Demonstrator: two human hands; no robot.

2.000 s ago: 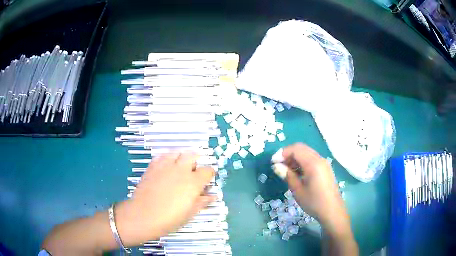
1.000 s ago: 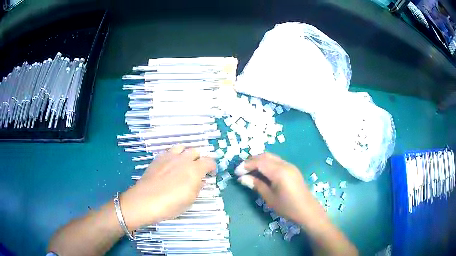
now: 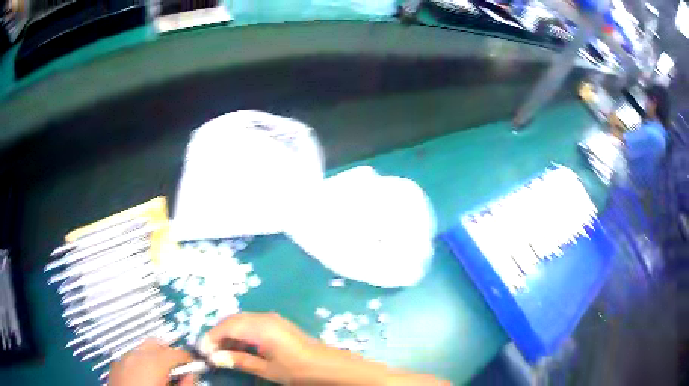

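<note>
Silvery metal shafts lie in a ladder-like row at lower left, with a yellow card under the top. Small whitish squares lie loose right of the row. My left hand, cut off by the bottom edge, is at the row's lower end; a whitish shaft end sticks out from its fingers. My right hand meets it there, its white-covered thumb and finger close together at that end. Blur hides whether a square is between them.
A large whitish plastic bag, pinched into two lobes, lies beyond the squares. More squares lie right of my right hand. A blue tray holds thin shafts. A black tray is at far left. A person in light blue is at upper right.
The view has swung right and up, so the row and bag sit further left and the blue tray shows more. My hands have come together at the row's right side.
</note>
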